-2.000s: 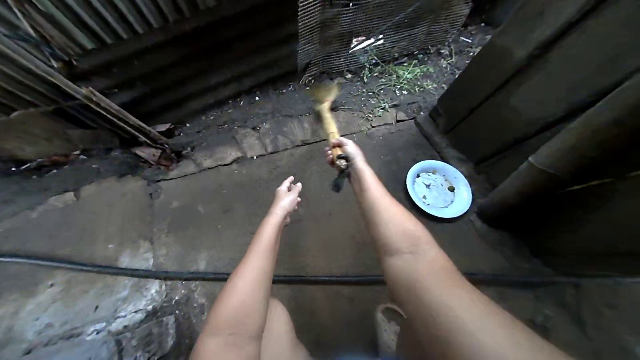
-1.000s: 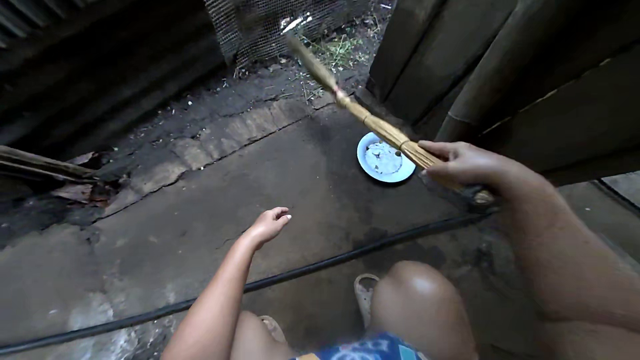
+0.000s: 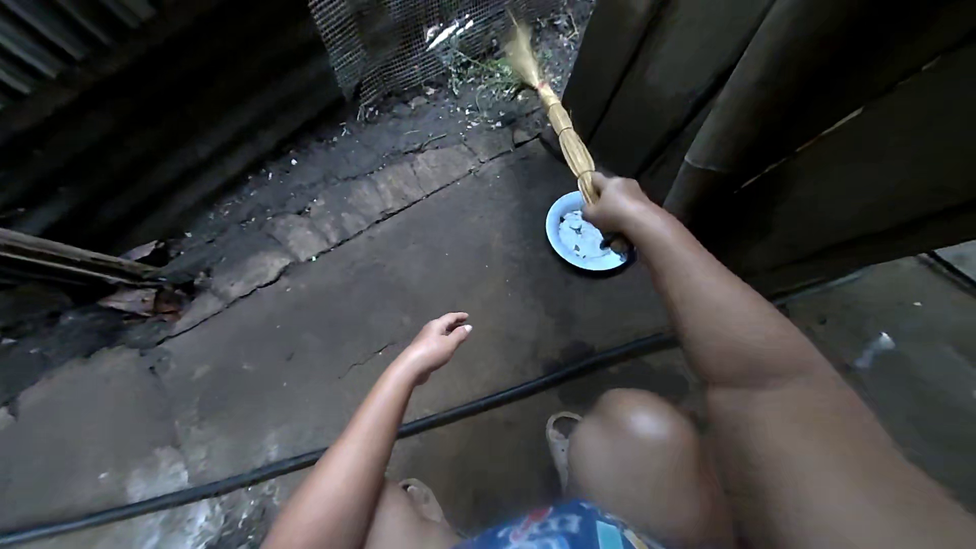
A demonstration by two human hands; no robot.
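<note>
My right hand [image 3: 616, 204] grips the handle of a straw hand broom [image 3: 570, 141], bound at several places. The broom slants up and away, and its blurred bristle end is near the weeds by the mesh. Below and partly behind that hand, a light blue basin [image 3: 559, 245] rests on the concrete with whitish and dark bits in it. My left hand [image 3: 441, 343] hangs over the concrete, holding nothing, its fingers slightly bent and apart.
A black hose [image 3: 526, 389] crosses the concrete floor in front of my sandals [image 3: 560, 446]. Wire mesh [image 3: 389, 46] and green weeds [image 3: 488, 76] border the dirt strip beyond. A dark wooden wall [image 3: 679, 84] stands at right, corrugated metal [image 3: 69, 38] at upper left.
My right hand has swung the broom away from me, its bristle end now farther right toward the mesh and wooden wall. The left hand stays empty. The view has shifted.
</note>
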